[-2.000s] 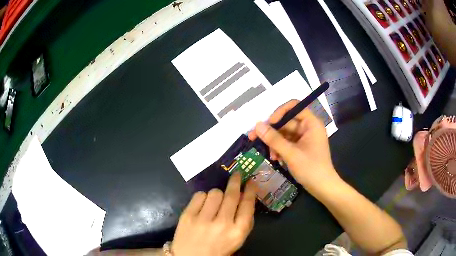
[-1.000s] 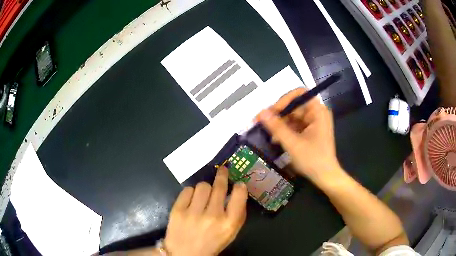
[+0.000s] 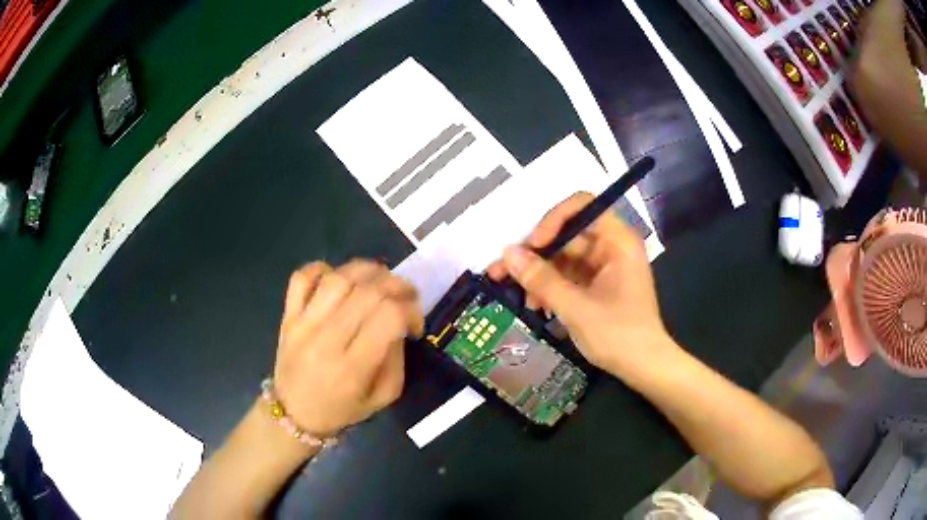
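An opened phone unit [image 3: 523, 361] with a green circuit board, gold pads and a small orange-yellow flex at its upper left lies on the dark bench. My right hand [image 3: 600, 289] holds a slim black tool [image 3: 600, 206] like a pen, its lower end by the phone's top edge, tip hidden. My left hand [image 3: 344, 345] is slightly blurred, fingers curled, just left of the phone's upper end; whether it pinches anything cannot be told. A white sheet with grey strips [image 3: 419, 173] lies above, overlapped by a white strip [image 3: 564, 168]. A small white piece [image 3: 445, 416] lies below left of the phone.
Blank white sheets [image 3: 97, 427] lie at left. Glossy dark film [image 3: 651, 112] with white edges lies upper right, near a white tray [image 3: 757, 76] of red-and-gold parts. A white object with a blue band [image 3: 801, 229] and pink fan [image 3: 894, 289] are right. Phone units [image 3: 119, 100] lie on the green belt. Another person's arm shows upper right.
My left hand has lifted off the phone and moved up and left, its fingers now curled. The small white piece has come into sight. My right hand still holds the tool by the phone's top.
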